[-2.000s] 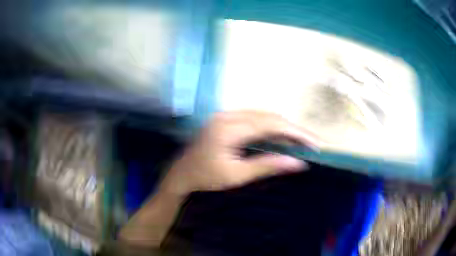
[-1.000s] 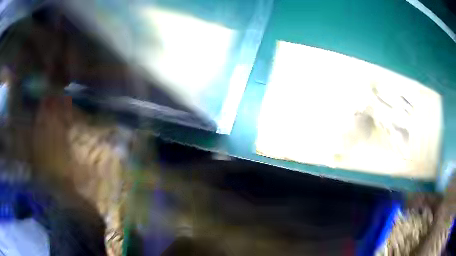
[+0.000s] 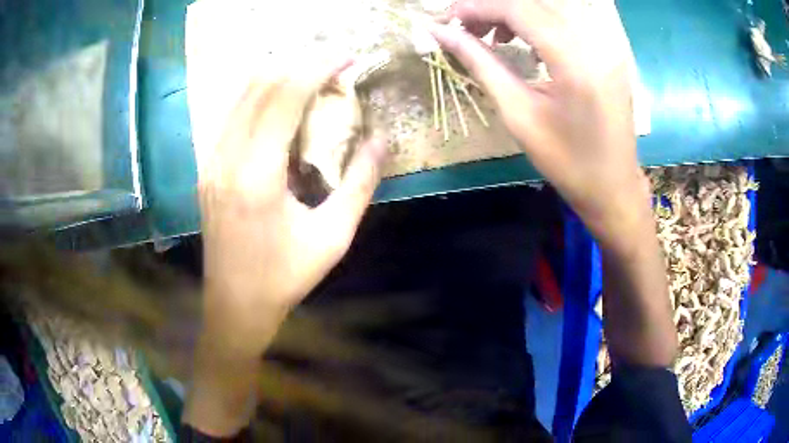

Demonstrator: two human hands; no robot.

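My left hand (image 3: 268,164) is over the left part of the pale work board (image 3: 411,160), its thumb and fingers around a beige moulded part (image 3: 330,130). The part is tapered and finger-length. My right hand (image 3: 554,95) is over the board's right part, fingertips together at the white blob (image 3: 422,39), where several thin pale sticks (image 3: 445,95) fan out towards me. Whether the right fingertips hold a stick or the blob is too blurred and glaring to tell. Brown-grey stains show on the board between the hands.
The board lies on a green bench (image 3: 709,112). A small beige piece (image 3: 761,48) lies at the bench's far right. A blue crate (image 3: 581,303) of jumbled beige parts stands below right. A green-edged crate (image 3: 147,381) of beige pieces is below left. A pale panel (image 3: 56,121) is at left.
Both hands are now over the board; the left hand now has the beige part. The view has shifted, and the bundle of sticks and the blob now show clearly.
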